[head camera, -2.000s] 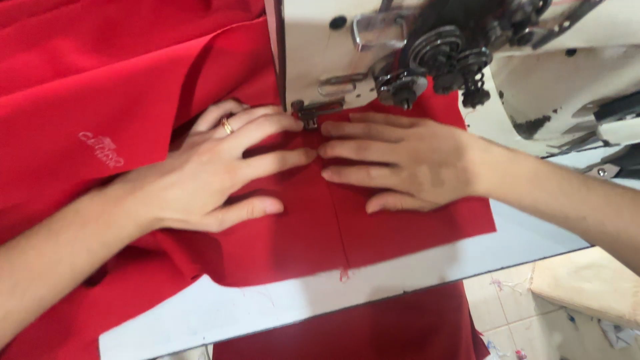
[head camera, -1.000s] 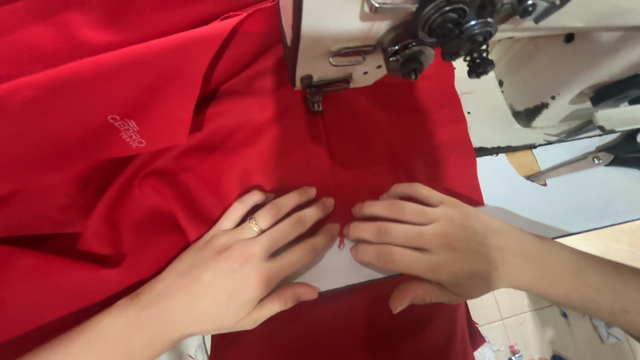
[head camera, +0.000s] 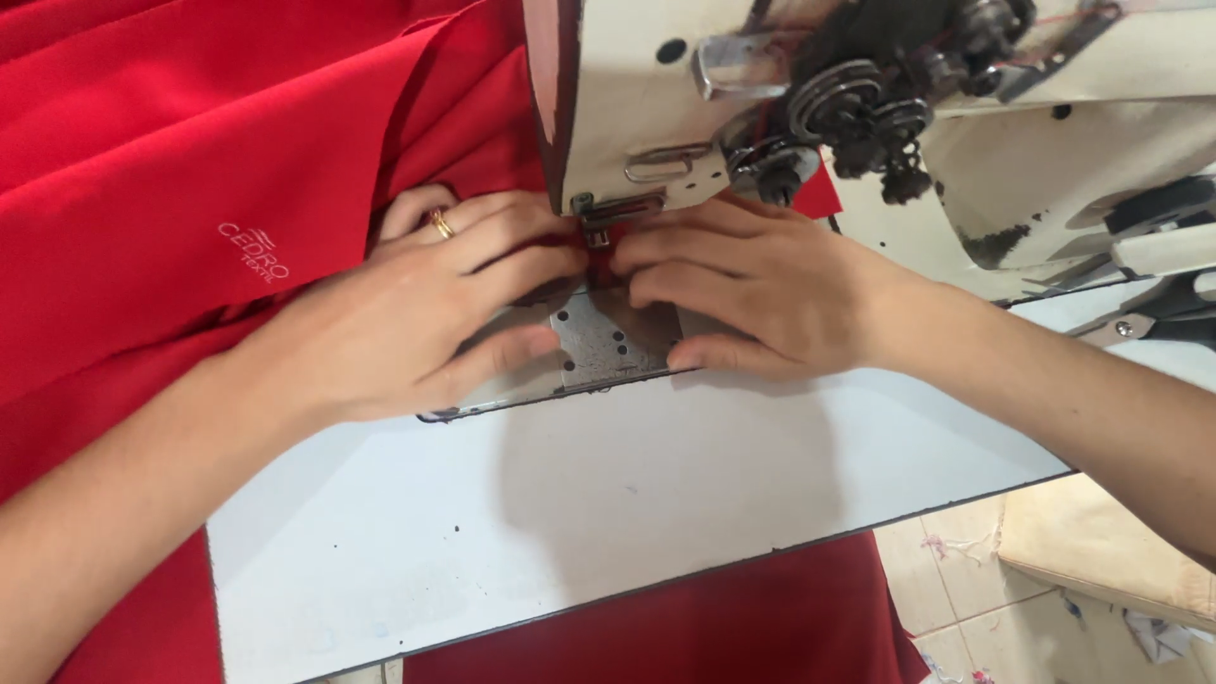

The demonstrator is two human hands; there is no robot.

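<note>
Red fabric (head camera: pixel 190 190) lies folded along the left side and runs in under my left hand (head camera: pixel 427 294). That hand is spread, palm down, with a gold ring on one finger and its fingertips left of the presser foot (head camera: pixel 596 235) of a sewing machine (head camera: pixel 646 114). My right hand (head camera: pixel 760 285) lies palm down just right of the foot, its fingers bent on the red fabric. A small red corner of cloth shows behind the right hand. In front of the foot the metal needle plate (head camera: pixel 613 342) is bare. The needle cannot be made out.
The white table (head camera: pixel 570 494) spans the front, with more red fabric (head camera: pixel 665 608) hanging below its edge. Scissors (head camera: pixel 1126 328) lie at the right, beside the machine's base. Below right are a cream padded surface (head camera: pixel 1111 541) and a tiled floor (head camera: pixel 978 608) with thread scraps.
Both hands have moved from near the table's front edge up to the presser foot. The red fabric that covered the needle plate and the table's front has moved back, leaving them uncovered.
</note>
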